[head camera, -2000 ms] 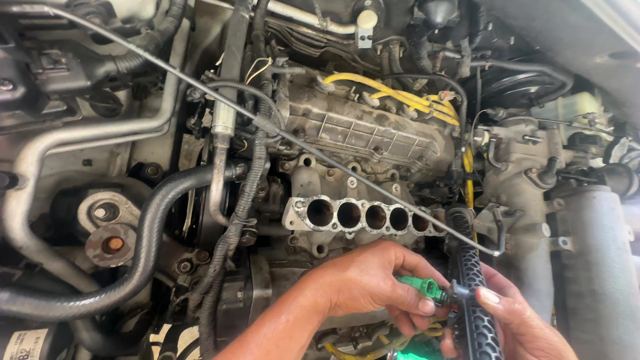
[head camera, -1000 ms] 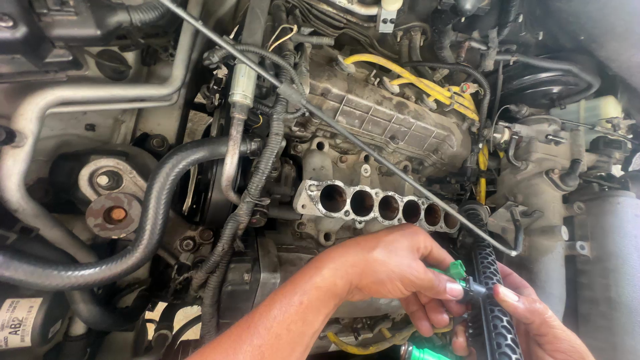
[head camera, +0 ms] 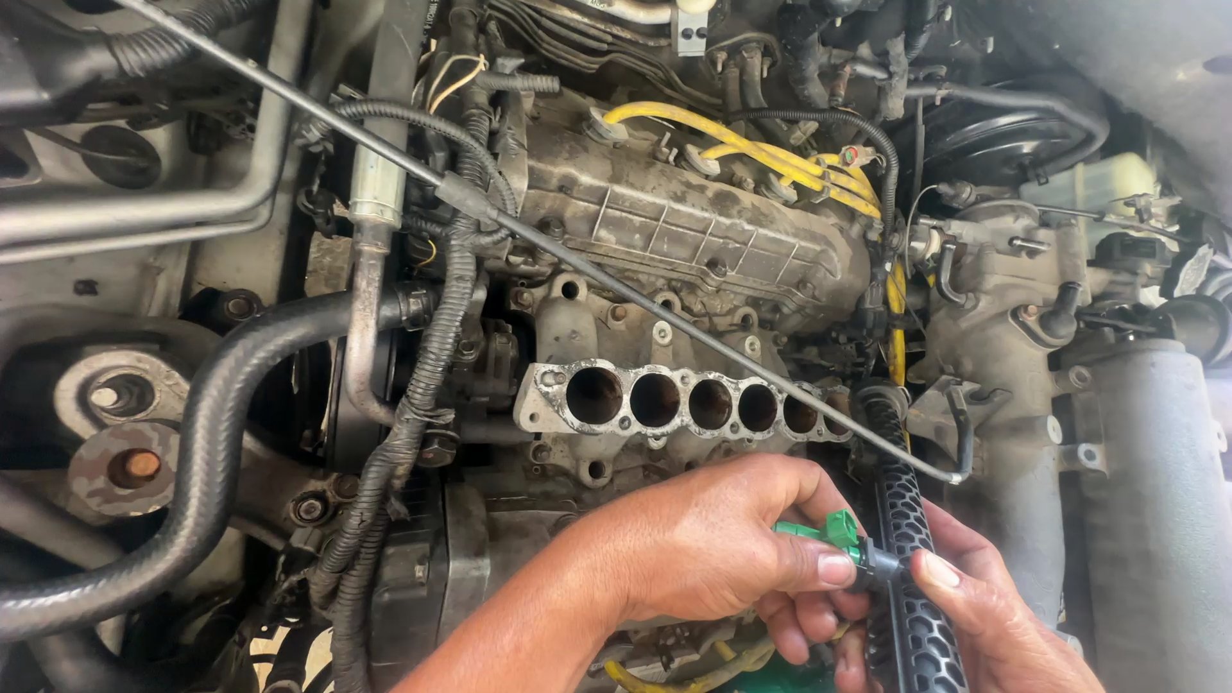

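Note:
My left hand (head camera: 741,549) pinches a green connector (head camera: 839,531) between thumb and fingers, at the side of a long black perforated plastic rail (head camera: 914,539). A short dark fitting (head camera: 881,561) joins the connector and the rail. My right hand (head camera: 991,587) holds the rail from its right side, the thumb on its honeycomb face; some fingers are hidden behind it. Above my left hand lies a metal intake flange (head camera: 534,395) with several round open ports in a row. A second green thing (head camera: 784,677) shows partly below my hands.
A thin metal prop rod (head camera: 597,274) crosses the engine bay diagonally, its bent end over the rail. Yellow ignition leads (head camera: 712,120) run over the engine cover (head camera: 693,217). A thick black hose (head camera: 207,433) and a corrugated wiring loom (head camera: 433,356) stand at left; a metal housing (head camera: 1011,327) at right.
The view has shifted slightly. Both hands stay at the rail and the green connector throughout; my left thumb and fingers have changed their position a little on the connector.

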